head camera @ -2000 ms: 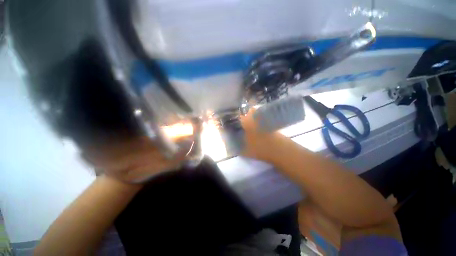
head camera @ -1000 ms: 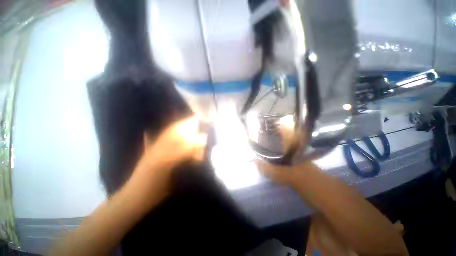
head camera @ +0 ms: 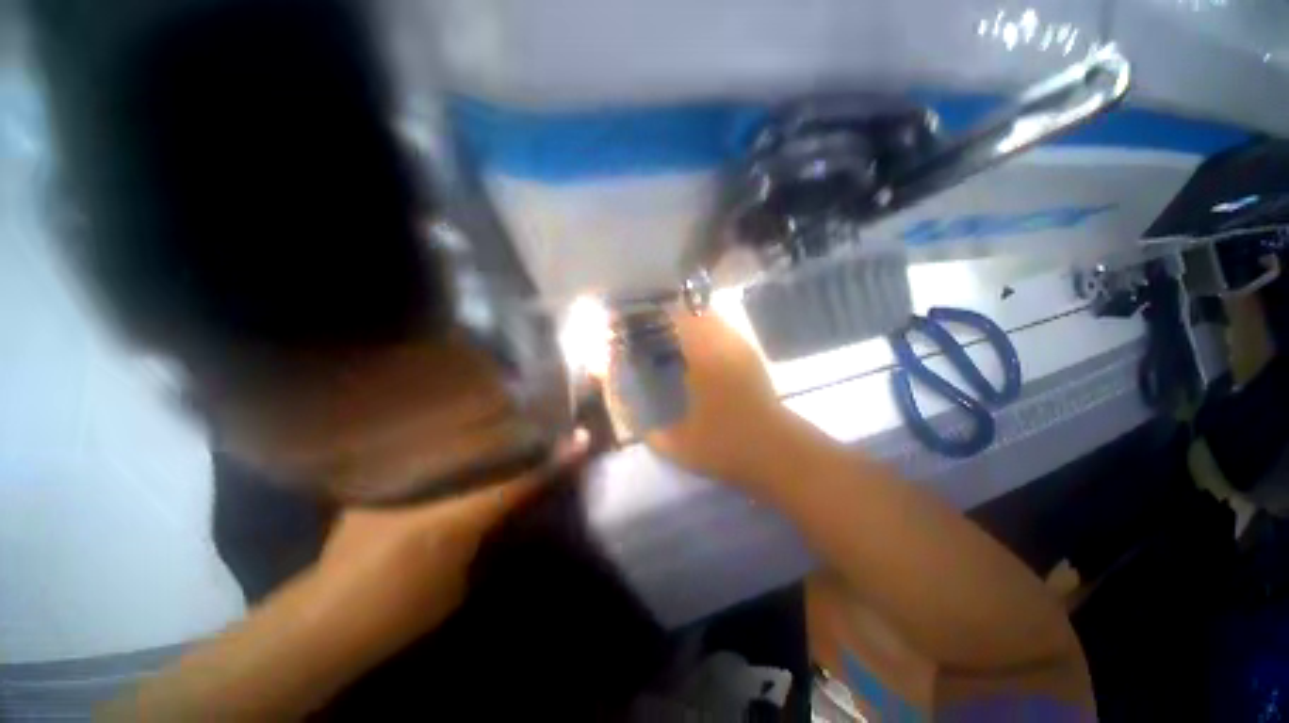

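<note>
Black cloth (head camera: 523,607) hangs over the table's front edge and runs up to the needle area (head camera: 587,339), which glows under the lamp. My left hand (head camera: 424,523) is at the cloth, left of the needle; a large blurred dark, shiny object close to the camera hides most of it. My right hand (head camera: 721,403) is just right of the needle, fingers pointing toward it, beside a grey ribbed block (head camera: 831,304). Its fingertips are blurred, and I cannot tell whether it holds anything.
The white sewing machine head (head camera: 636,233) with a blue stripe spans the top, with a shiny lever (head camera: 1011,127). Blue-handled scissors (head camera: 940,410) lie right of the ribbed block. A ruler scale (head camera: 1089,403) runs along the table edge. Dark metal parts are at the far right.
The shiny curved object near the camera has shifted from the centre to the left and now covers my left hand. The ribbed block shows again. My right hand appears nearer the needle.
</note>
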